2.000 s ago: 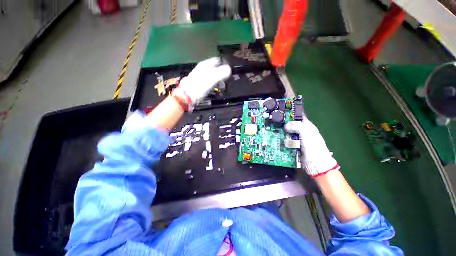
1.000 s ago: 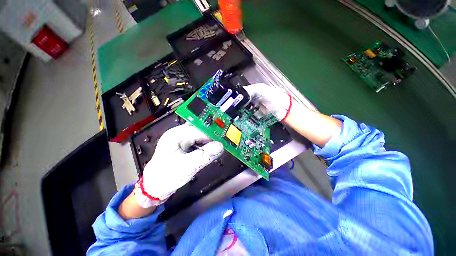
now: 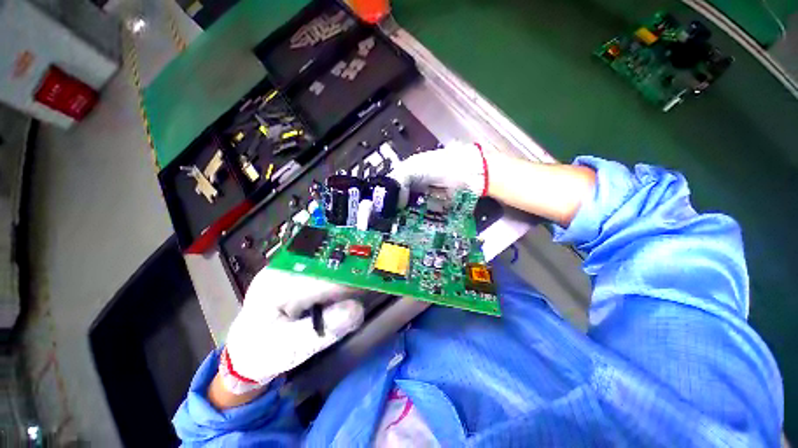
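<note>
A green circuit board point(image 3: 429, 271) with tall black capacitors is held tilted above a black carrier plate point(image 3: 302, 188) on the metal bench. My right hand point(image 3: 442, 171), in a white glove, grips the board's far edge beside the capacitors; its fingertips are partly hidden. My left gloved hand point(image 3: 289, 324) is at the board's near left edge, partly under it. Its fingers are closed around what looks like a small black piece point(image 3: 319, 319). Whether this hand also bears the board cannot be told.
Black parts trays point(image 3: 179, 210) lie behind the carrier, holding tan pieces, black clips with yellow ends and grey pieces. A black tub point(image 3: 140, 324) stands at left. Another circuit board point(image 3: 665, 57) lies on the green conveyor point(image 3: 542, 96) at right.
My left hand came from the trays to the board. The board moved left and was turned and tilted, with my right hand now at its far edge. The view has rotated.
</note>
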